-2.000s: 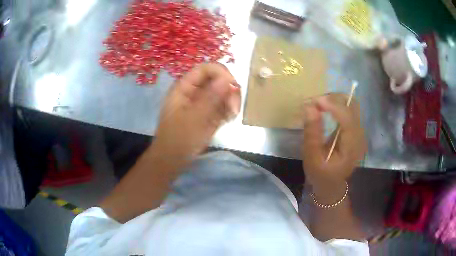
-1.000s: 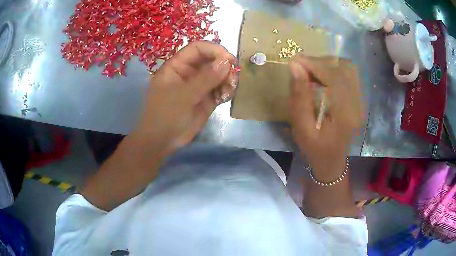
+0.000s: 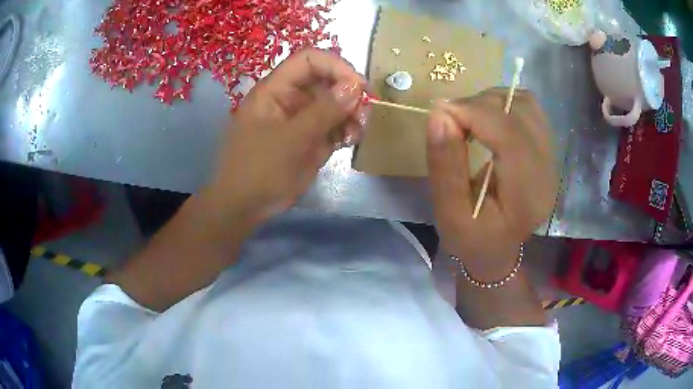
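My left hand point(image 3: 292, 125) pinches a small red part point(image 3: 366, 99) between thumb and forefinger, over the board's left edge. My right hand point(image 3: 494, 156) pinches a thin yellowish stick point(image 3: 403, 107); its tip meets the red part. A cotton swab point(image 3: 518, 74) also lies through my right hand, white tip up, its lower end showing below the fingers. The brown board point(image 3: 399, 152) carries a whitish blob point(image 3: 398, 80) and scattered gold pieces point(image 3: 447, 68). My fingers hide most of the red part.
A heap of red parts point(image 3: 205, 42) lies at the left. A clear bag with yellow contents point(image 3: 558, 11) is at the top right. A pale pink mug point(image 3: 617, 76) stands by a red printed card point(image 3: 646, 163). The metal table's front edge runs below my hands.
The stick has left the whitish blob and moved left to the red part in my left hand. The swab's white tip shows again above my right hand.
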